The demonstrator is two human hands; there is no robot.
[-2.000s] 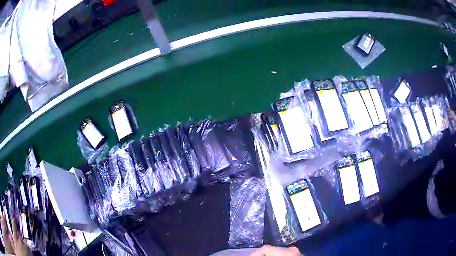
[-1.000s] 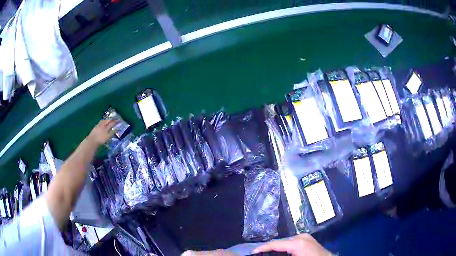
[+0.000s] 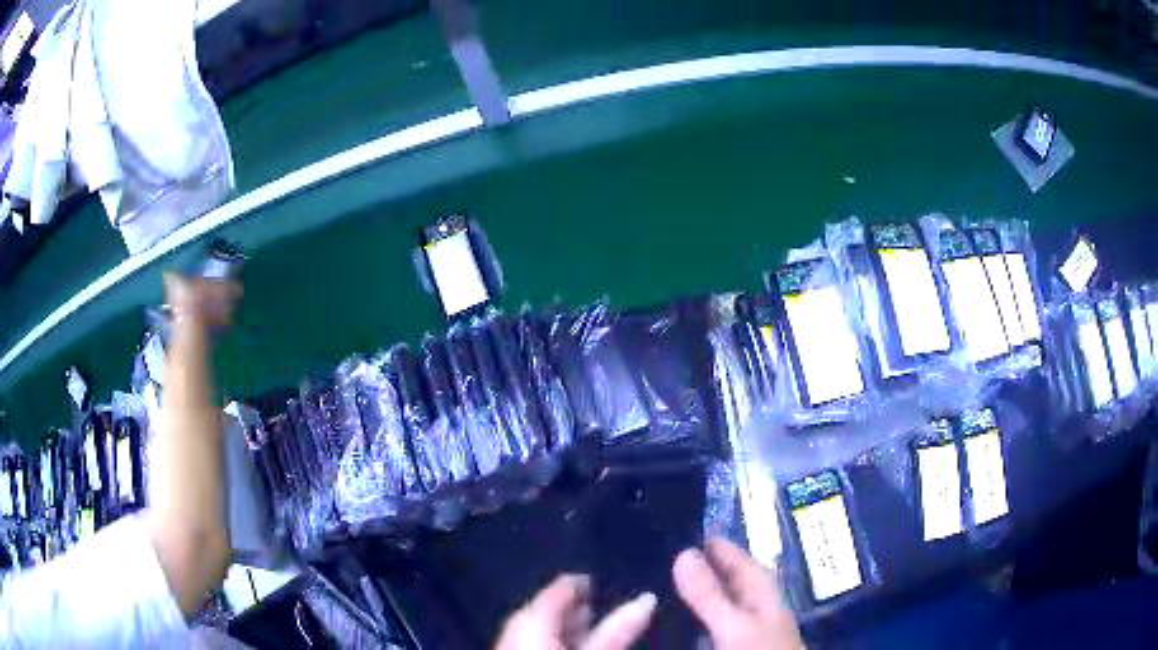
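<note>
My left hand (image 3: 578, 618) and my right hand (image 3: 737, 599) are at the bottom centre, cut off by the lower edge, with their fingers apart. A dark, flat shape (image 3: 641, 514) lies just beyond my fingertips and hides most of the clear plastic bag (image 3: 721, 498). I cannot tell whether it is a case or whether my fingers grip it. A row of dark bagged units (image 3: 457, 394) stands on edge beyond my hands. An open power bank unit (image 3: 825, 538) with a white cell and green board lies to the right.
More open units (image 3: 819, 340) lie on plastic at the right. One unit (image 3: 456, 271) lies on the green conveyor belt (image 3: 610, 210). At the left, another person's arm (image 3: 191, 444) reaches over the belt with a unit in the hand. A pale box (image 3: 254, 587) stands at lower left.
The view has shifted, so things sit further right. Both my hands have come into fuller view. The dark shape now covers the plastic bag. The other person's hand has lifted a unit off the belt.
</note>
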